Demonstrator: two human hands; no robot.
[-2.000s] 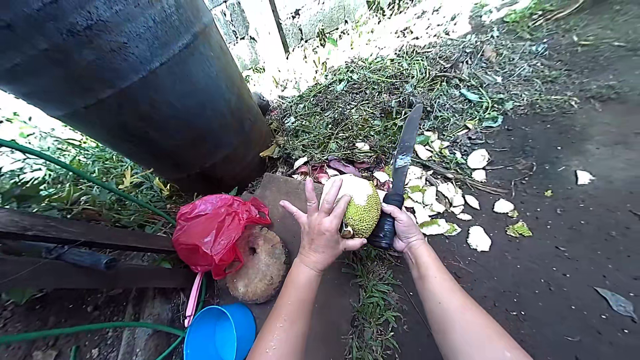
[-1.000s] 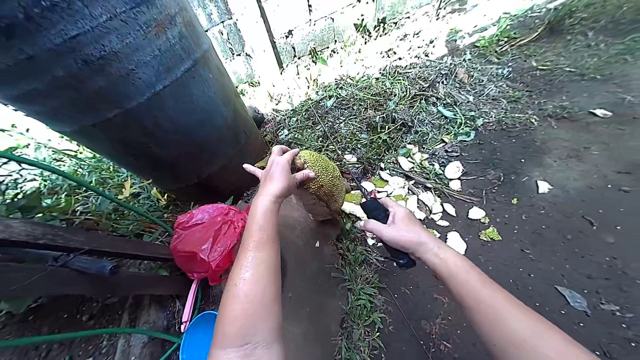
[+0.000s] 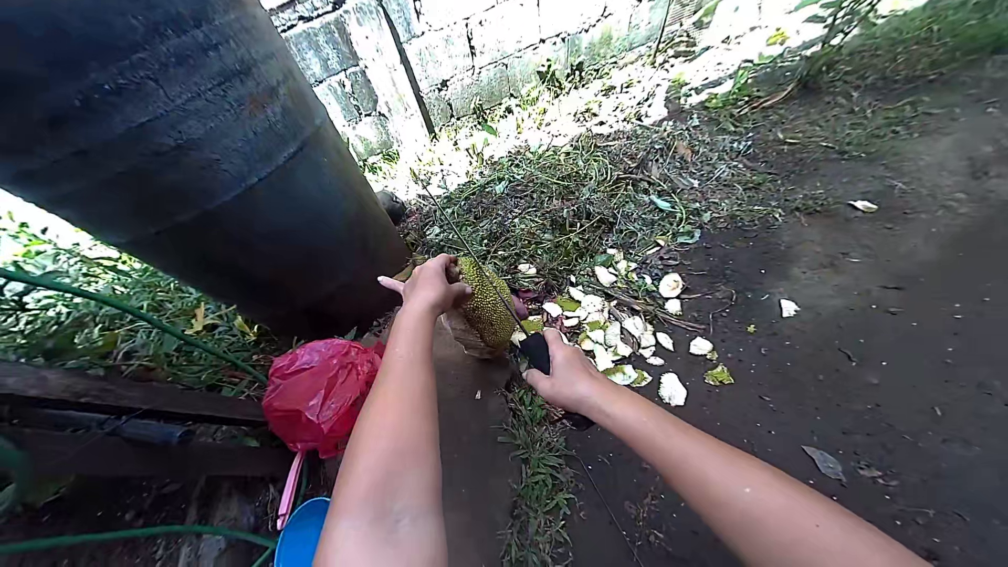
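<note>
A jackfruit with green bumpy rind (image 3: 486, 303) stands near the middle of the view, over a brownish piece whose nature I cannot make out. My left hand (image 3: 431, 285) grips its upper left end, some fingers hidden behind it. My right hand (image 3: 565, 372) is closed around the black handle of a machete (image 3: 535, 353). The blade, seen nearly edge-on as a thin dark line, runs up and left across the front of the fruit. Whether it touches the rind I cannot tell. Cut pieces of white and green peel (image 3: 602, 335) lie just to the right.
A large dark metal drum (image 3: 213, 157) rises at the left. Below it are a red plastic bag (image 3: 323, 394), a blue container (image 3: 302, 535) with a pink handle nearby, and a green hose (image 3: 134, 311). Cut weeds (image 3: 567, 205) lie ahead, before a block wall (image 3: 504, 63).
Since two seconds ago, the fruit has been turned, its pale cut face no longer showing. My left hand has moved from its top to its left end. The machete blade now slants up and left.
</note>
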